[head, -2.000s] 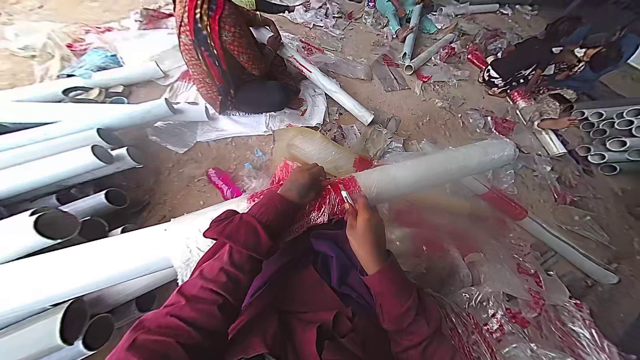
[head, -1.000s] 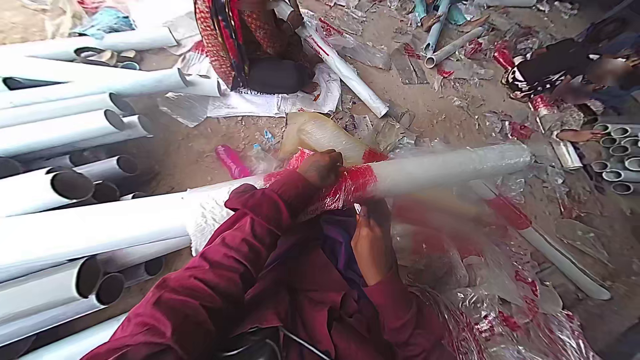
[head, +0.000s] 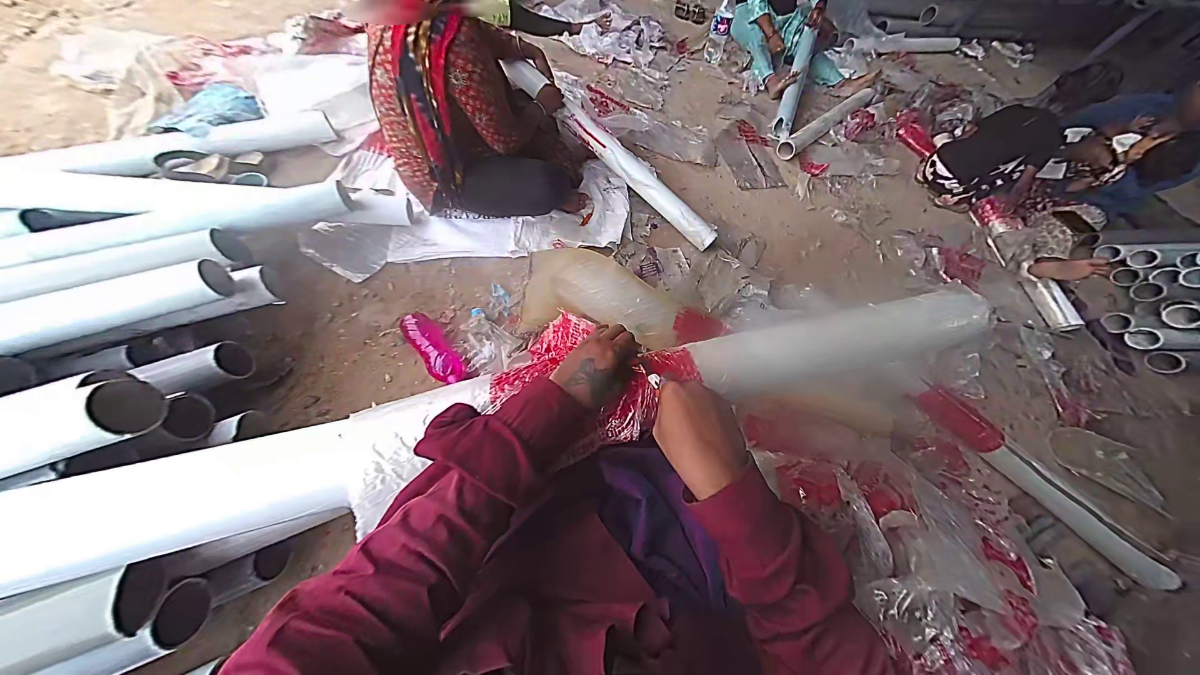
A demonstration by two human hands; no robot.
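A long white pipe (head: 234, 483) runs from the left edge across my lap toward the upper right. Its right part is in clear plastic film (head: 844, 342), and a red-printed plastic wrapping (head: 628, 412) surrounds the middle. My left hand (head: 600, 366) grips this red wrapping from above, with curled fingers. Just right of it, my right hand (head: 698, 431) is closed around a small pale item (head: 654, 381) at the wrapping's edge; what the item is, I cannot tell. The fingertips of both hands are close together.
White pipes (head: 122, 309) lie stacked at the left. A person (head: 469, 122) sits ahead with another wrapped pipe (head: 647, 178). Others sit farther back and at the right, near a pipe stack (head: 1162, 291). A pink bottle-shaped thing (head: 433, 349) and plastic scraps (head: 937, 562) litter the ground.
My right hand has risen from below the pipe to the red wrapping, near my left hand. Earlier, two seconds ago, it was also at the wrapping. My left hand stays on the wrapping.
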